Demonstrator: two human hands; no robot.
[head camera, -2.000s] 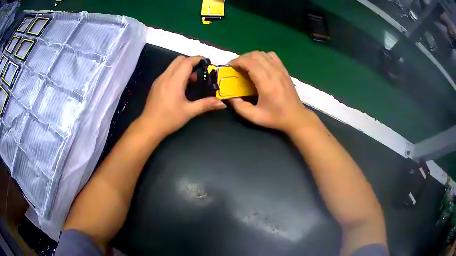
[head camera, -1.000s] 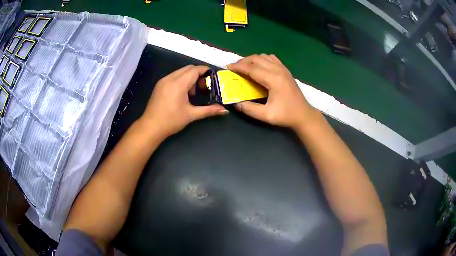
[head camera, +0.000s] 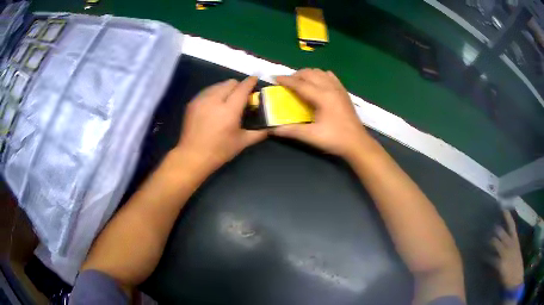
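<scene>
A yellow-faced display module (head camera: 287, 106) is held between both hands above the dark mat, near the white strip. My right hand (head camera: 327, 113) grips its right part, fingers above and thumb below. My left hand (head camera: 218, 119) is at its left end, fingers curled around a black frame (head camera: 255, 119), which is mostly hidden and blurred. A small orange-yellow tab shows at the module's left end. The frame and the module touch or overlap; how far one is inside the other I cannot tell.
A translucent tray (head camera: 77, 101) with yellow-edged frames lies left. The green belt (head camera: 370, 71) ahead carries yellow modules (head camera: 311, 27) and a dark part (head camera: 425, 59). Another person's hand (head camera: 507, 253) is at the far right, over the bench. A white strip (head camera: 411, 140) borders the mat.
The module is now closer against the black frame at my left fingers. Belt items have shifted right. Another person's hand has appeared at the far right. The tray view has shifted slightly.
</scene>
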